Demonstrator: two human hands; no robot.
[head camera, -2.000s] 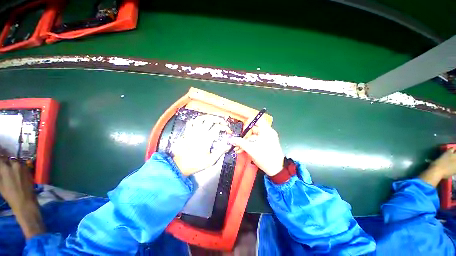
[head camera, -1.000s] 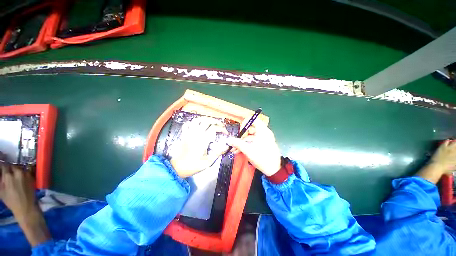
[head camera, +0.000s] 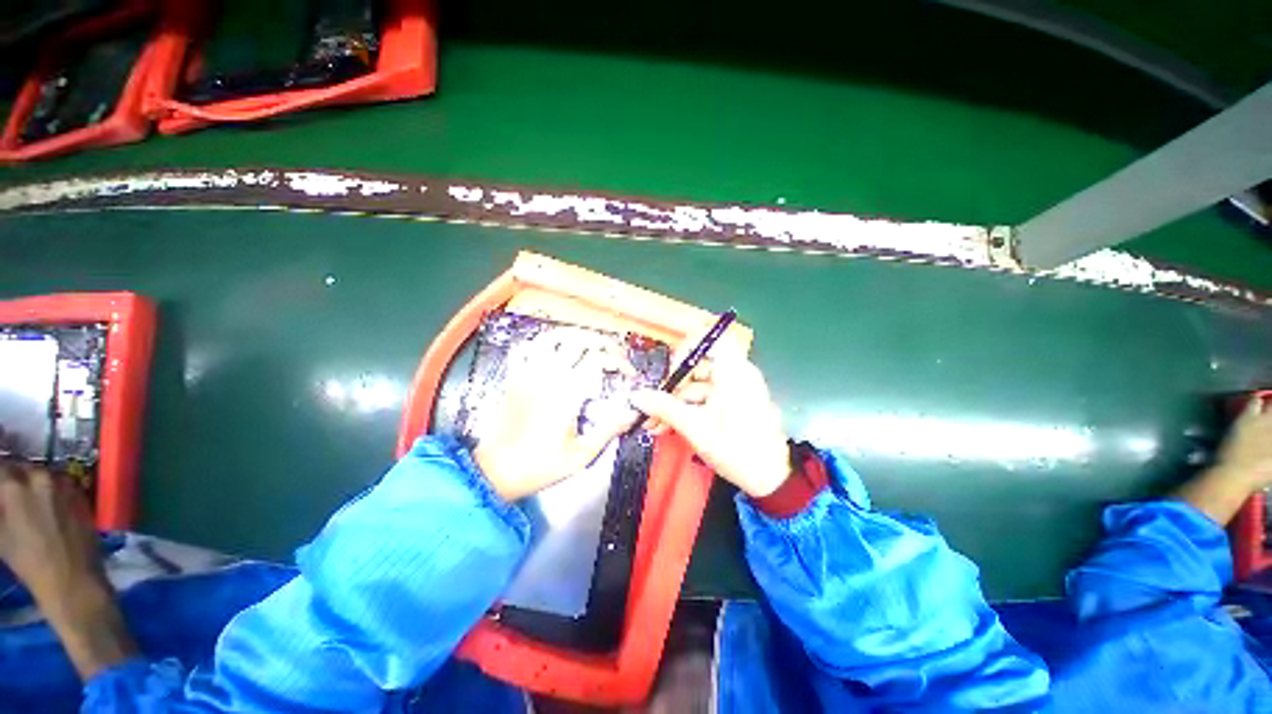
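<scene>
An open tablet unit (head camera: 608, 572) lies in a red-orange foam tray (head camera: 645, 614) on the green bench, its board end away from me. A silver-white battery (head camera: 561, 537) fills much of it. My left hand (head camera: 537, 414) lies over the board end, fingers bent, hiding part of the board; glare blurs its fingertips. My right hand (head camera: 728, 426) holds a slim black pen-like tool (head camera: 700, 349) tilted, its lower end between the two hands over the board's right side. The tool's tip and what it touches are hidden.
A chipped white-and-brown rail (head camera: 586, 209) runs behind the bench. More red trays (head camera: 405, 56) with units lie on the green belt at the upper left. A grey post (head camera: 1158, 188) stands at the right. Other people's hands work at a left tray (head camera: 123, 405) and at the right edge.
The trays on the belt have shifted right. My right hand and the tool have moved slightly; both hands stay over the board end.
</scene>
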